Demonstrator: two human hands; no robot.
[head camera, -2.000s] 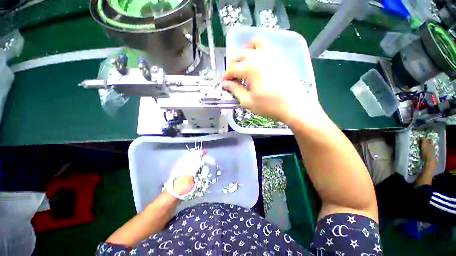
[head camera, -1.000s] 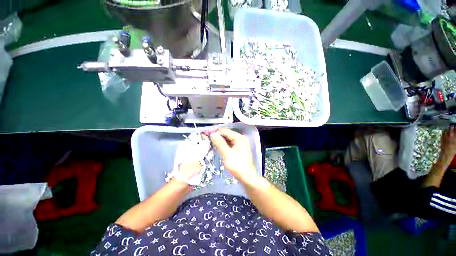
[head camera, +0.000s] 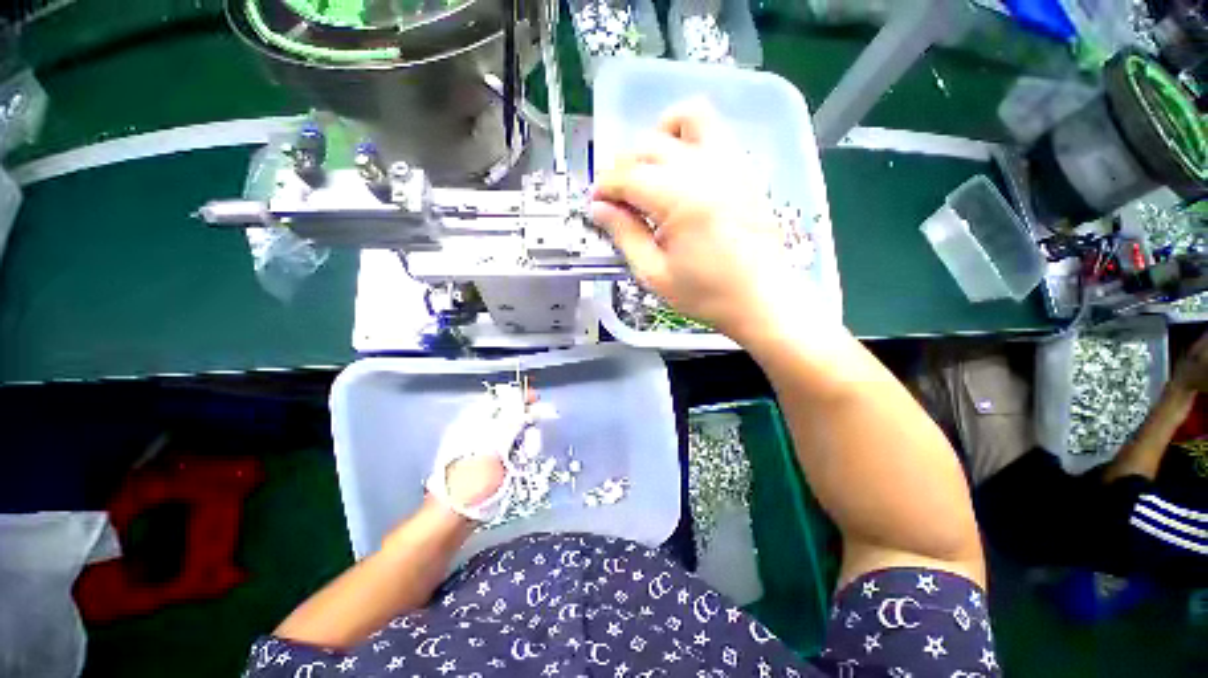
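Observation:
My left hand (head camera: 480, 448), in a white glove, is over the lap tray (head camera: 371, 450) and holds several small silvery-white workpieces (head camera: 506, 392) at its fingers. More workpieces (head camera: 537, 484) lie in the tray beside it. My bare right hand (head camera: 682, 219) is at the right end of the pneumatic assembly head (head camera: 351, 212), fingertips at the machine fixture (head camera: 556, 225). Thumb and finger are close together there; whether a piece is between them is too small to tell. The hand and forearm cover much of the bench bin (head camera: 819, 285).
The bowl feeder (head camera: 398, 106) stands behind the head. A side bin (head camera: 719, 477) in a green crate is right of the lap tray. An empty clear box (head camera: 983, 245) is on the bench at right. A neighbouring person's arm (head camera: 1155, 431) reaches near another tub at far right.
My right hand has moved from beside my left hand over the lap tray up to the fixture. My left hand stays over the tray. The view has shifted slightly.

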